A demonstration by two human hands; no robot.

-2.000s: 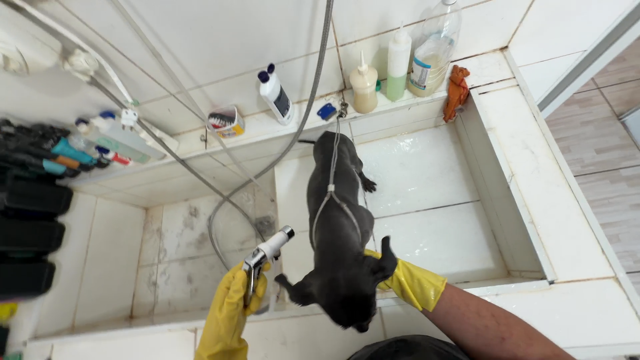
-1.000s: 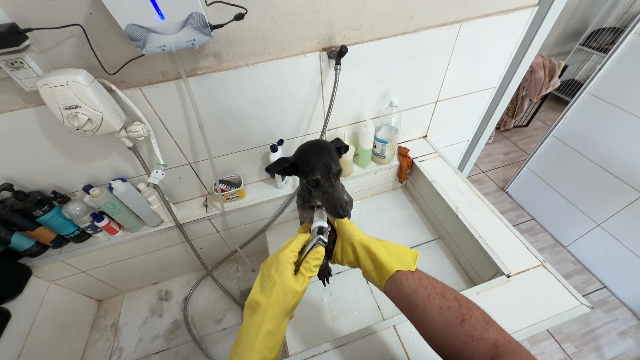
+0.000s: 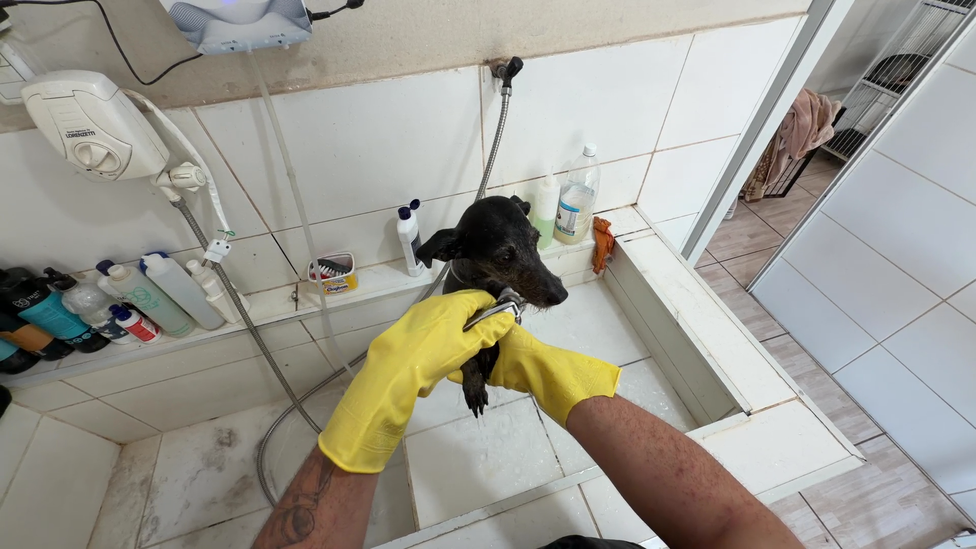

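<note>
A small black dog [image 3: 499, 252] with a wet coat is held upright over the white tiled tub [image 3: 488, 450], its head turned to the right and a front paw hanging. My left hand [image 3: 427, 343], in a yellow rubber glove, grips the metal hand sprayer [image 3: 503, 305] against the dog's neck, just under the jaw. Close by, my right hand [image 3: 545, 366], gloved the same way, is on the dog's chest; its fingers are mostly hidden behind the dog. Water drips below the paw. The sprayer's flexible metal hose [image 3: 267, 450] loops down at the left.
On the tiled ledge [image 3: 374, 284] stand several bottles, a tub with a brush [image 3: 333, 273], a white bottle [image 3: 409, 240], a clear plastic bottle [image 3: 577, 198] and an orange cloth [image 3: 603, 244]. A shower heater [image 3: 95, 126] hangs at the left. The tub's raised rim [image 3: 701, 320] is at the right.
The dog was lower, with its back showing, and is now upright with its face visible. The sprayer has moved from beside the dog to its neck. The view has tilted up.
</note>
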